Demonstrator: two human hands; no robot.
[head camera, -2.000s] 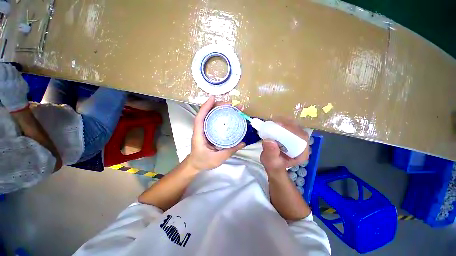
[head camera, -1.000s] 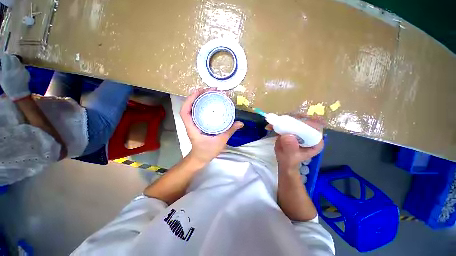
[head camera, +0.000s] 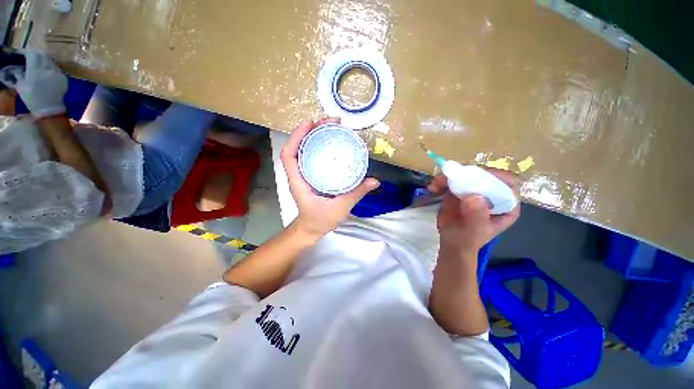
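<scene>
My left hand (head camera: 323, 209) holds a pale grey-white cylindrical body (head camera: 333, 159) at the bench's front edge, its round face towards me. My right hand (head camera: 466, 220) grips a white glue bottle (head camera: 481, 187), with its thin greenish nozzle pointing up and left over the bench edge, apart from the body. A flat white trim ring (head camera: 356, 88) with a dark blue inner band lies on the tan board (head camera: 487, 68), just beyond the body. Small yellow scraps (head camera: 498, 163) lie on the board near the bottle, and another yellow scrap (head camera: 383, 147) lies right of the body.
A neighbouring worker's gloved hand (head camera: 42, 82) is at the bench edge on the left. A red stool (head camera: 221, 182) is under the bench at left. A blue stool (head camera: 544, 327) and blue crates (head camera: 658, 304) are at lower right. A green belt (head camera: 647, 34) is at top right.
The glue bottle's nozzle has moved away from the body, to the right. The body has come nearer the ring in my left hand. The view has shifted slightly.
</scene>
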